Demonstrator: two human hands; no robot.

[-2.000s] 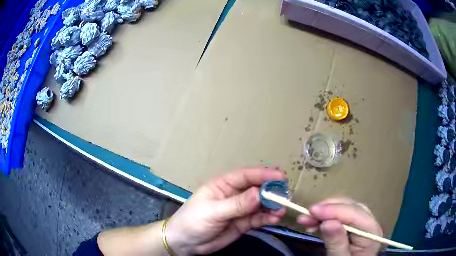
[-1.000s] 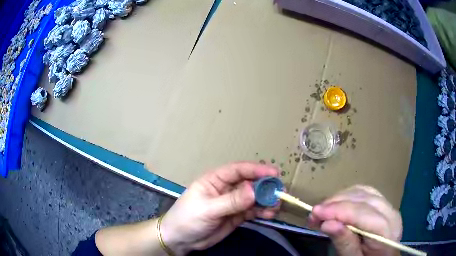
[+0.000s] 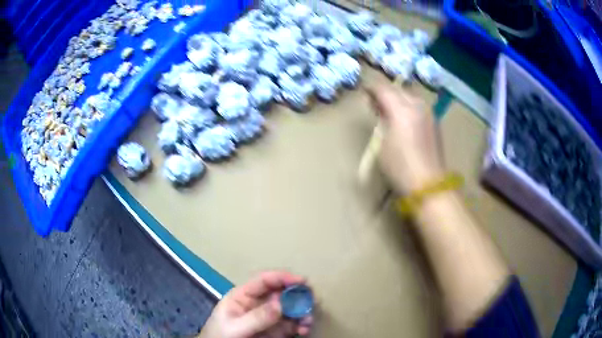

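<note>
My left hand [image 3: 254, 308] is at the bottom centre, its fingers closed around a dark cap part [image 3: 297, 302] with the round opening facing up. My right hand [image 3: 406, 132] is blurred and stretched out over the cardboard, just below the right part of the pile of white ruffled parts [image 3: 234, 99]. The small brush [image 3: 371, 155] is held in my right hand, its pale end pointing down toward me. The fingertips are near the pile; whether they touch a ruffled part cannot be told.
Cardboard sheet [image 3: 264, 211] covers the bench. One ruffled part [image 3: 133, 160] lies apart at the left, beside the blue tray [image 3: 72, 175] of smaller pieces. A pale tub [image 3: 496, 162] of dark cap parts stands right. Blue crates [image 3: 478, 36] are at the far right.
My right hand has moved from the cap part far forward to the pile, carrying the brush. The view has swung left and forward; the clear dish and orange cup no longer show.
</note>
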